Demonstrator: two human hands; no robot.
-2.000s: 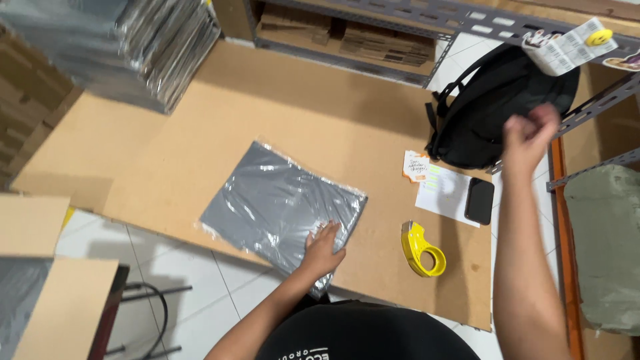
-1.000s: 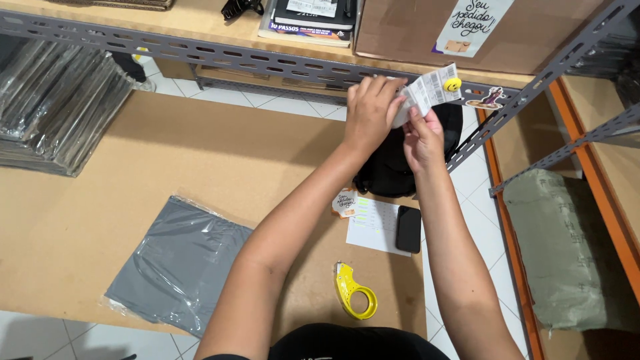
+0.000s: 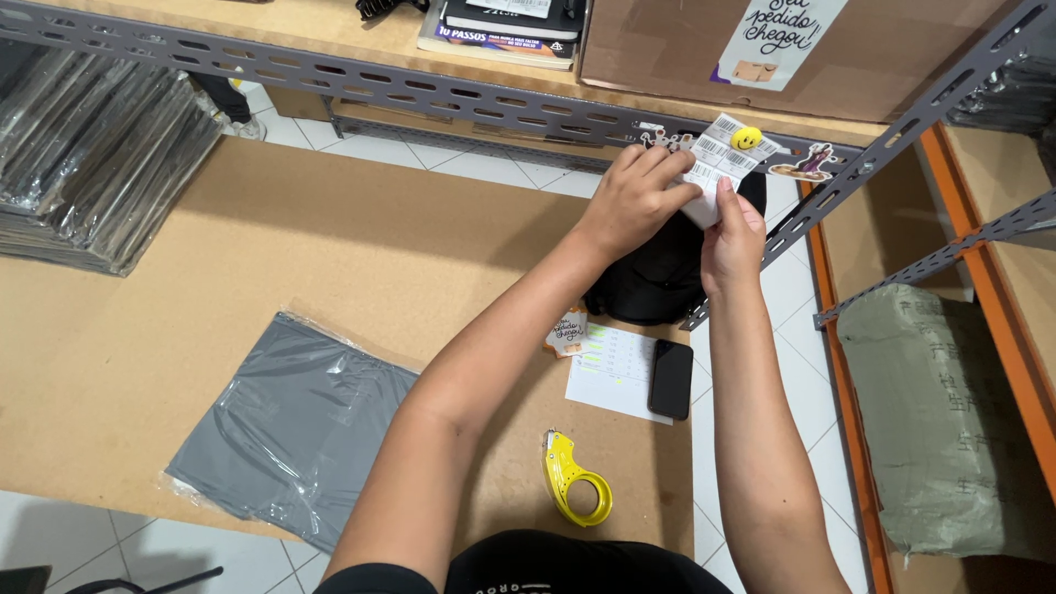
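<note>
My right hand pinches the lower edge of a sheet of barcode labels between thumb and fingers. My left hand has its fingers on the left side of the same sheet. A round yellow smiley magnet or badge lies over the top of the sheet, at the shelf's metal beam. Below the hands is a black backpack, partly hidden. A grey item in clear plastic film lies on the table, left of my left forearm. Between my forearms are a yellow tape dispenser, a printed paper, a small card and a black phone.
A stack of plastic-wrapped grey items stands at the table's left. The perforated metal shelf beam crosses above the table, carrying books and a large cardboard box. A wrapped bale sits on the right rack. Someone's foot shows beyond the table.
My left hand has left the film-wrapped grey item and moved up to the label sheet. My right hand, near the backpack earlier, now grips the sheet. The view has shifted.
</note>
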